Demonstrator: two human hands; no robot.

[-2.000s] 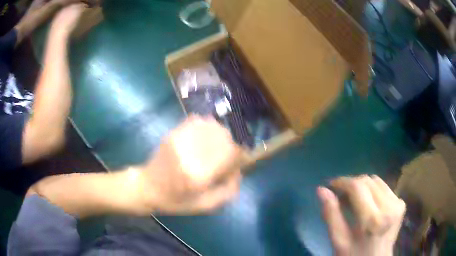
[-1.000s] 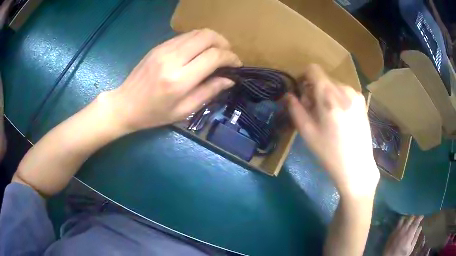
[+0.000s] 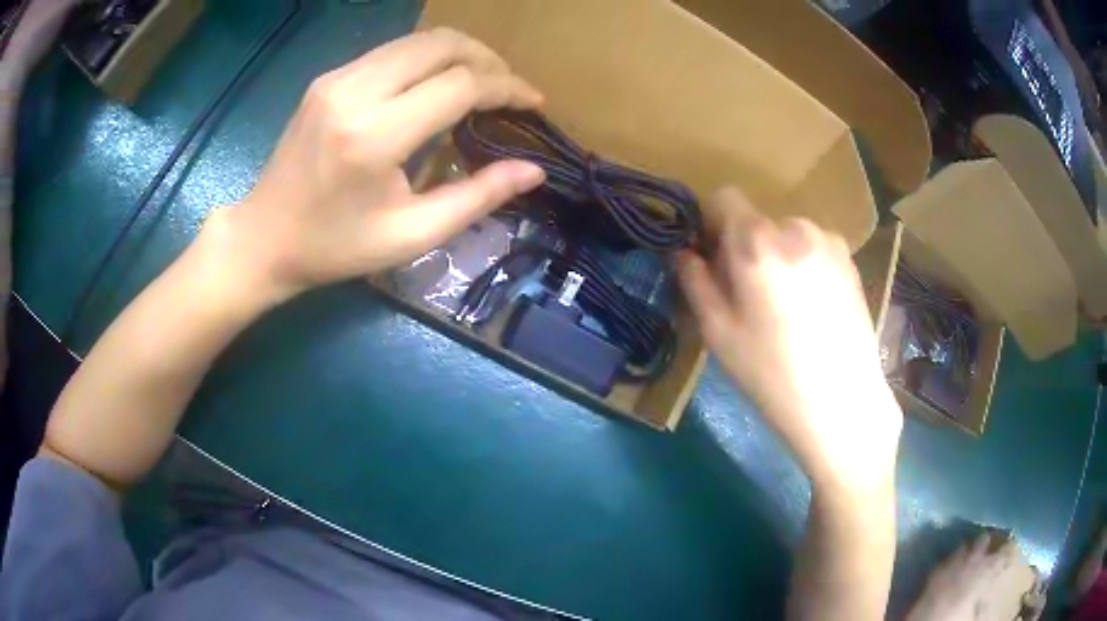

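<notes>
An open mailer box (image 3: pixel 534 365) stands on the green bench, its lid tilted back. A black coiled cable (image 3: pixel 607 182), tied at its middle, lies along the back inside. My right hand (image 3: pixel 783 322) grips the coil's right end. My left hand (image 3: pixel 352 164) is over the box's left side, fingers apart, thumb and fingertips around the coil's left end; contact is unclear. A black power adapter (image 3: pixel 562 346) with silver prongs and a thinner lead lies at the front. A clear plastic bag (image 3: pixel 455 269) is at the left, partly under my left hand.
A second open box (image 3: pixel 989 388) with cable and plastic inside stands at the right. Another box (image 3: pixel 134 55) is at the upper left, near another person's arm (image 3: pixel 30 49). A loose black cable (image 3: pixel 182 146) crosses the bench. Another person's hand (image 3: pixel 971 580) is at the lower right.
Since one second ago, my left hand has moved up and left, showing more of the coil and plastic bag. My right hand has shifted slightly left and down. A box has appeared at the upper left.
</notes>
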